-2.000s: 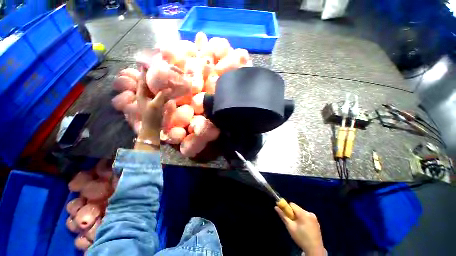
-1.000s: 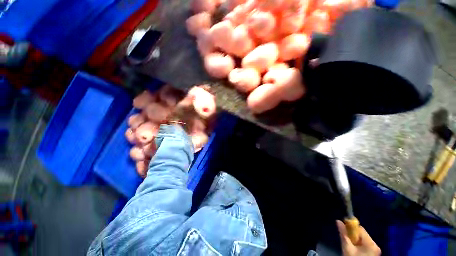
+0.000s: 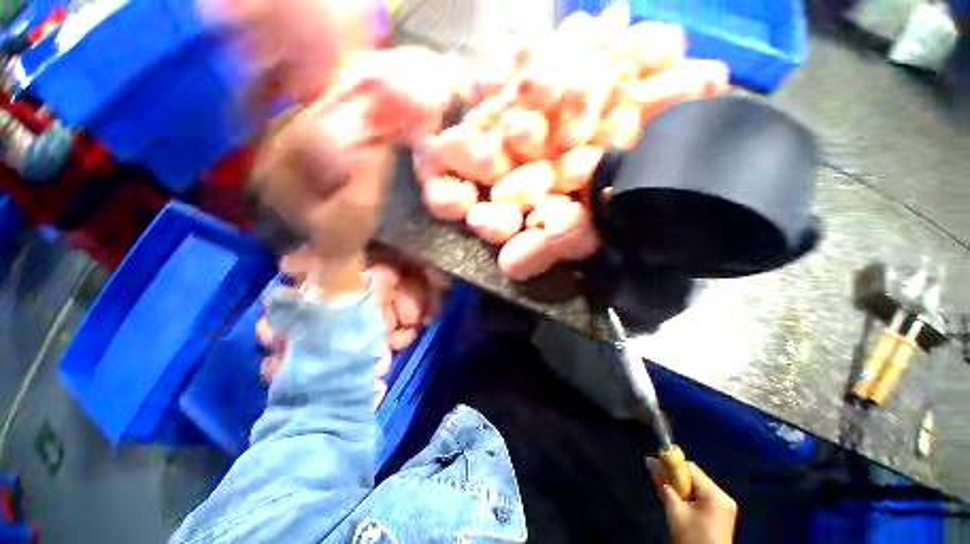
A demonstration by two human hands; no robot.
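My left hand (image 3: pixel 324 191), in a denim sleeve, is raised over the bench's left edge and strongly blurred. Blurred pink doll heads (image 3: pixel 303 43) are at its fingers; their exact number and the grip are unclear. My right hand (image 3: pixel 697 510), low and cut off by the bottom edge, holds the yellow wooden handle of a long silver-shafted tool (image 3: pixel 641 385). The tool's tip points up towards the base of the black drum-shaped device (image 3: pixel 707 186). A large pile of pink heads (image 3: pixel 532 181) lies left of the device.
More pink heads (image 3: pixel 404 303) fill a blue bin below the bench, partly behind my left arm. An empty-looking blue bin (image 3: pixel 160 319) stands beside it. Blue crates (image 3: pixel 138 96) are at upper left, a blue tray (image 3: pixel 745 48) behind the pile. Two yellow-handled irons (image 3: pixel 888 356) rest at right.
My left hand has risen from the bin of heads, with pink heads now at its fingers. The view has shifted, showing more of the pile and tray. The right hand still holds the tool.
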